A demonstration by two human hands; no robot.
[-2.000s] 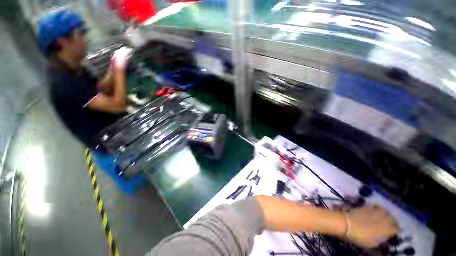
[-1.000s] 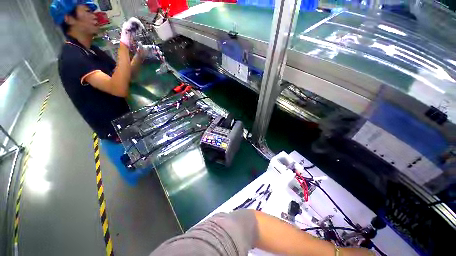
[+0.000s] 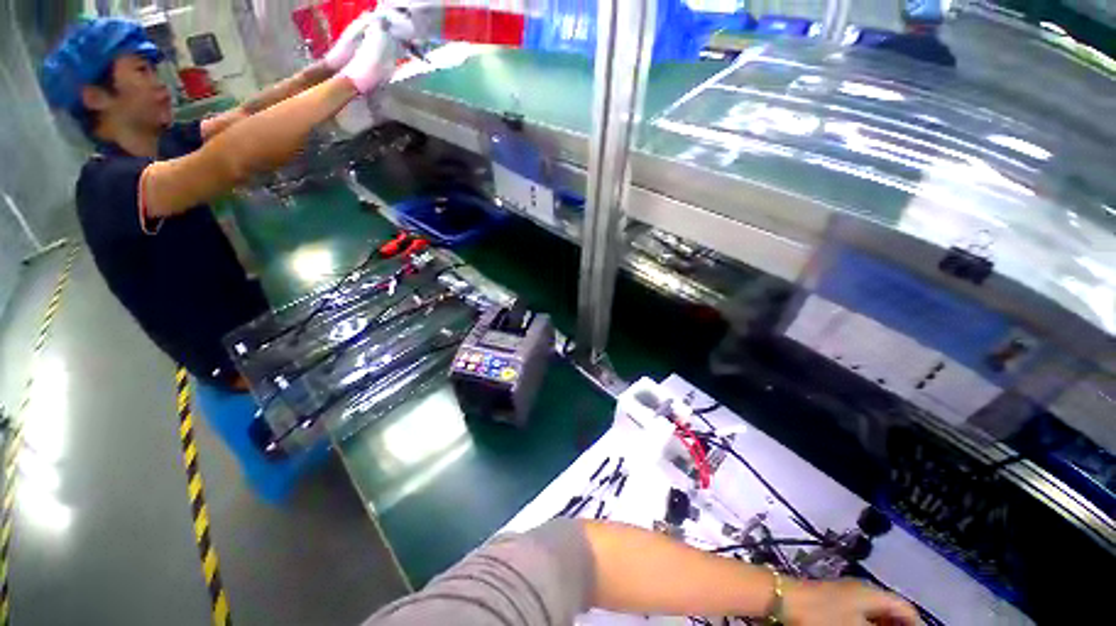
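My left hand (image 3: 847,603) is at the lower right, cut by the bottom edge, at the near side of the white board (image 3: 551,499). Its fingers are small and partly hidden, so what it holds cannot be told. My right hand is out of the picture. A black wire harness (image 3: 761,479) runs across the board past small fixture blocks. Red wire leads (image 3: 695,452) loop beside a white end fixture (image 3: 645,401). Short black strips (image 3: 597,487) lie loose at the board's left.
A grey dispenser-like box (image 3: 502,367) with coloured buttons stands left of the board. Harnesses on clear plastic (image 3: 355,349) lie beyond it. A metal post (image 3: 608,184) rises behind. Instruction sheets (image 3: 900,324) hang at the right. A person (image 3: 159,232) in a blue cap works at the left.
The view has swung and steadied. My left hand is now lower in the picture, near the bottom edge. The person at the left has raised both gloved hands.
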